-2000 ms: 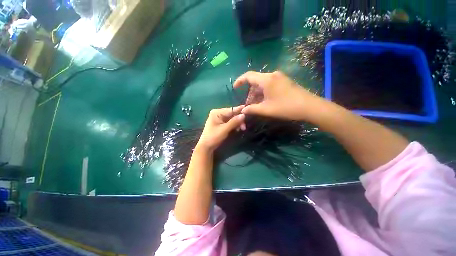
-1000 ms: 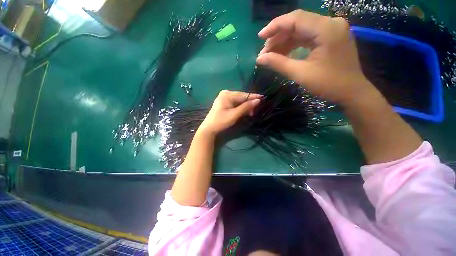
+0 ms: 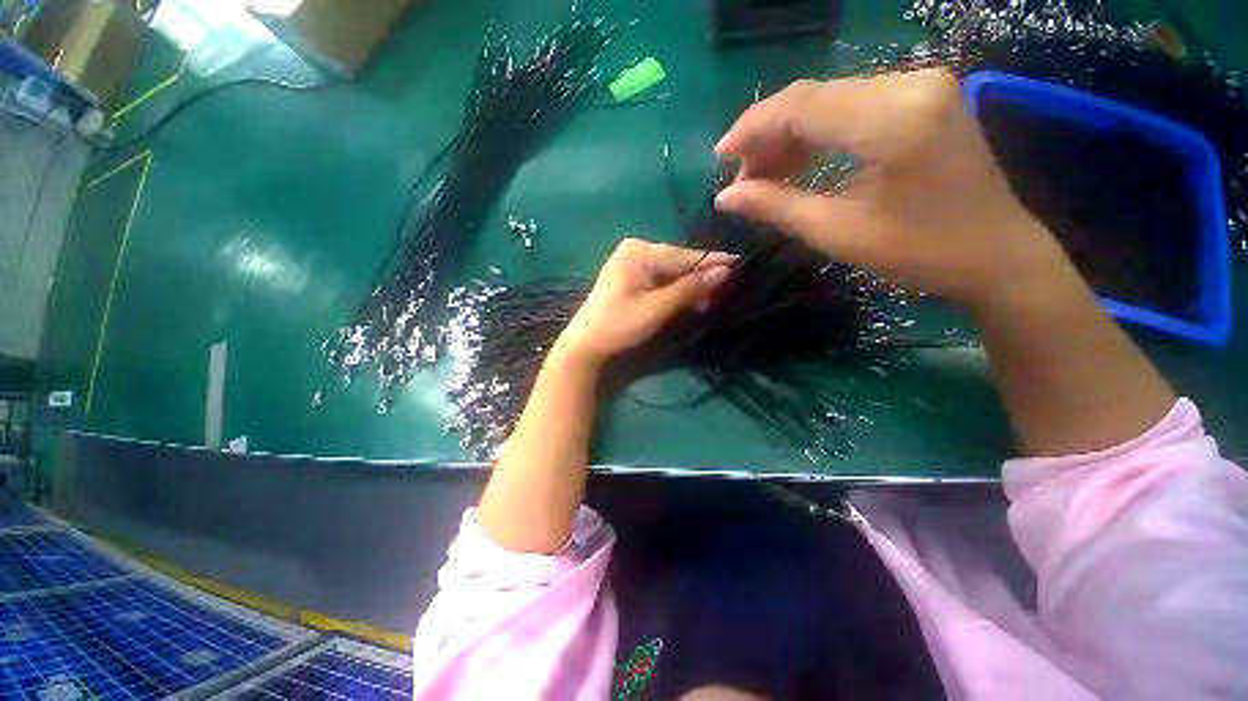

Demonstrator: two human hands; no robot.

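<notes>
A loose pile of black wires (image 3: 801,308) with shiny silver tips lies fanned on the green mat under and between my hands. My left hand (image 3: 637,304) is at the pile's middle, thumb and fingers pinched on a few black wires that stick up. My right hand (image 3: 876,178) is above and to the right of it, thumb and index fingertips a little apart beside upright wire ends; whether it holds a wire cannot be told. A long dark wire bundle (image 3: 472,185) lies to the left, silver ends toward me.
A blue tray (image 3: 1221,233) with dark wires is at the right, with a far wire pile (image 3: 1040,28) behind it. A black box (image 3: 773,19), a green tag (image 3: 635,80) and a cardboard box (image 3: 335,30) are beyond. Small silver bits (image 3: 523,230) lie left of my hands.
The view has shifted, so the bench sits higher in it. My right hand has moved away from my left, up and to the right. My left hand stays pinched over the pile.
</notes>
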